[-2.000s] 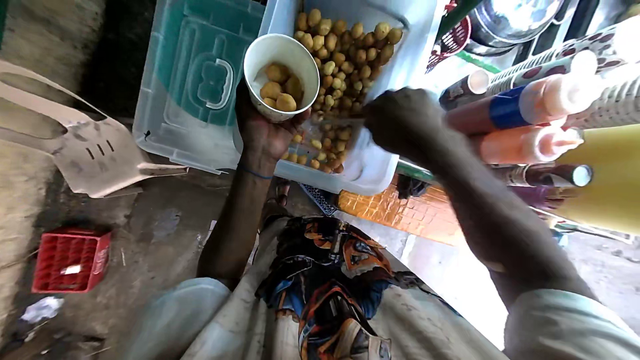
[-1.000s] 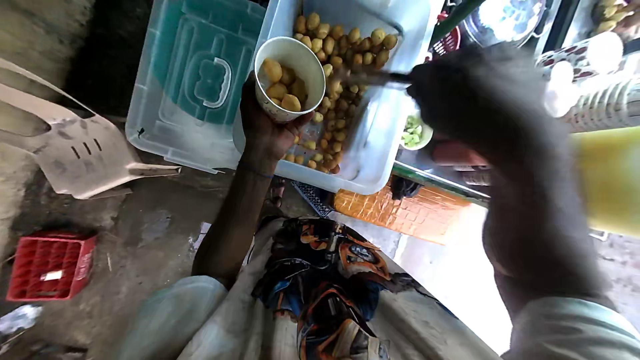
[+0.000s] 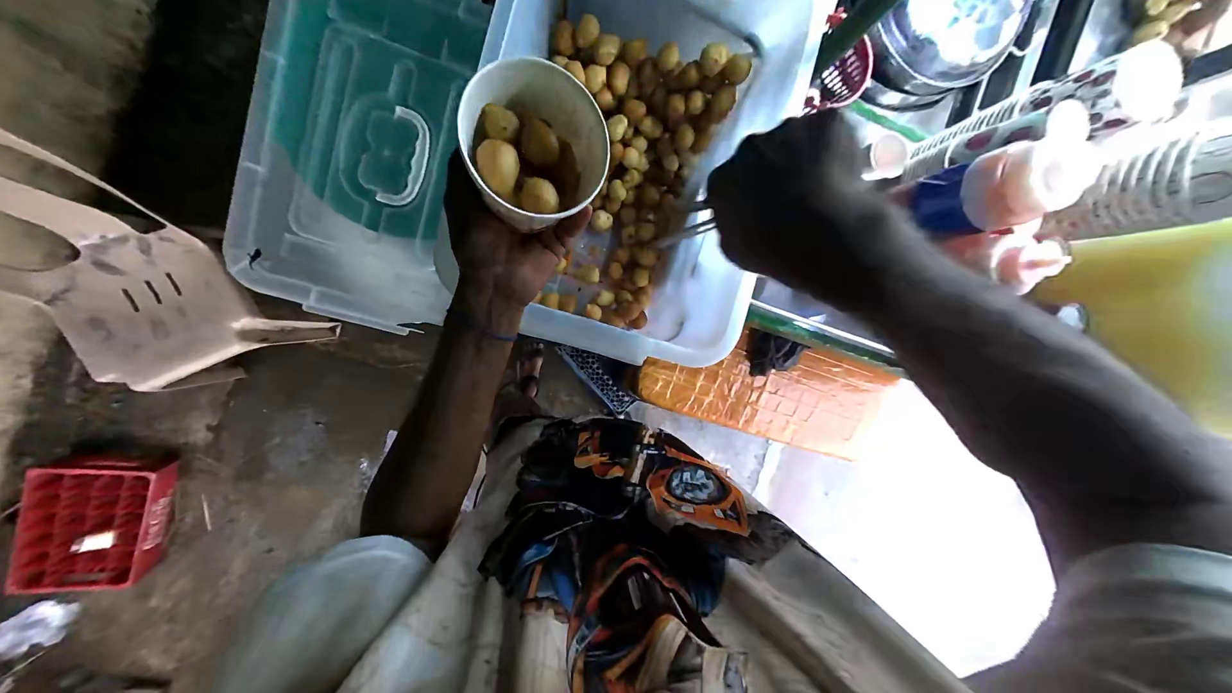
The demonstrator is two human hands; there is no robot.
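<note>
My left hand [image 3: 510, 241] holds a white paper cup [image 3: 593, 108] from below, tilted toward me, with several round yellow-brown food pieces [image 3: 497, 166] in it. The cup is over the near left part of a translucent plastic tub [image 3: 616, 348], which holds many small potato-like pieces [image 3: 674, 106]. On the right, above the tub's right edge, my right hand [image 3: 784, 197] is closed around a thin metal utensil [image 3: 688, 231]; its blurred end points left toward the pieces, and its exact kind cannot be told.
A translucent lid [image 3: 327, 289] with a handle lies left of the tub. Squeeze bottles [image 3: 996, 192] and stacked paper cups [image 3: 1145, 183] stand at right, near metal bowls [image 3: 948, 48]. A plastic chair [image 3: 154, 298] and a red crate [image 3: 91, 529] are at left.
My right hand moved up and right between the two earlier frames, with the utensil showing above the tub, and is now back lower and nearer the tub. My left hand keeps hold of the cup.
</note>
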